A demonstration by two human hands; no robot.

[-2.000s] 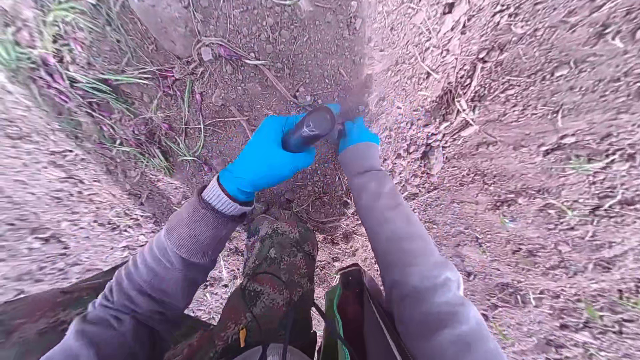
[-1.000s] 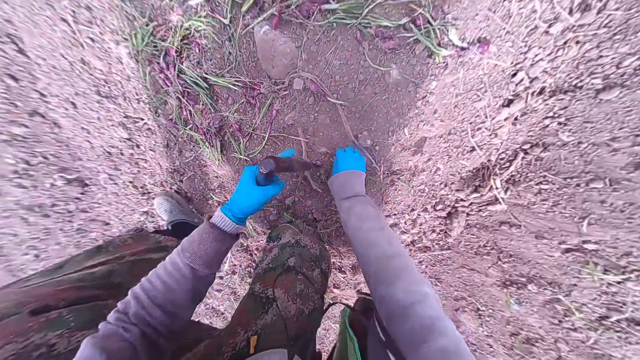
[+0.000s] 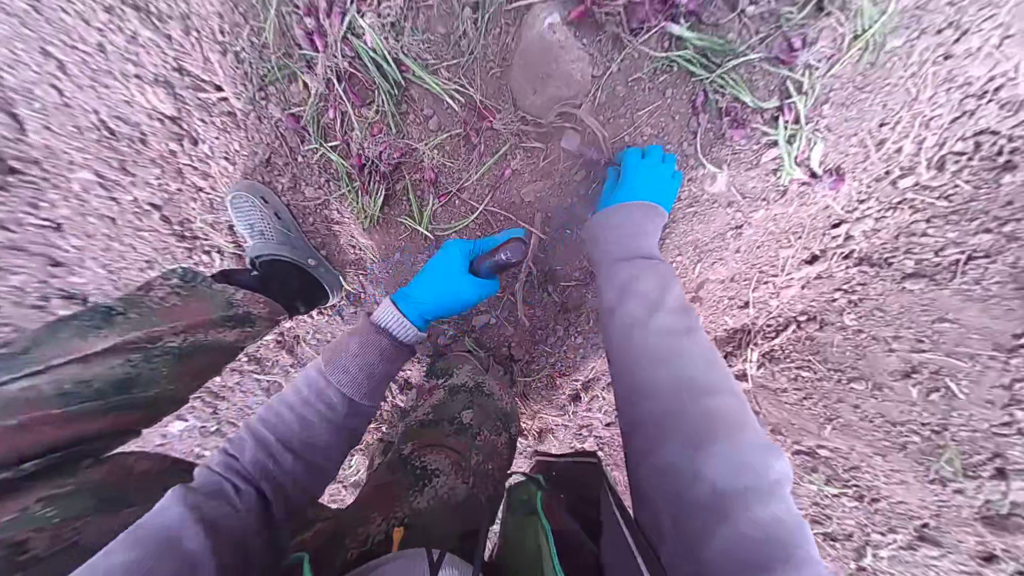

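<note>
My left hand [image 3: 454, 280], in a blue glove, is closed around the dark handle [image 3: 502, 258] of a tool whose far end I cannot make out. To its right and farther forward, my right hand [image 3: 640, 178], also gloved in blue, rests at the soil with its fingers pointing away and down. Whether it holds anything is hidden. Left of it and ahead, small purple-red bulbs with green leaves, like onions [image 3: 376, 152], lie loosely on the dirt. More such onion plants [image 3: 788, 104] lie beyond my right hand.
A large stone [image 3: 550, 64] is embedded in the soil ahead. My grey clog [image 3: 280, 240] stands at the left, by camouflage trousers [image 3: 128, 352]. A dark green and black bag or container [image 3: 560, 520] sits near my body. Dry stalks [image 3: 524, 280] lie between the hands.
My hands were close together two seconds ago and are now apart, the right one farther forward and to the right. The left keeps the tool handle. The view has shifted, bringing the clog into sight.
</note>
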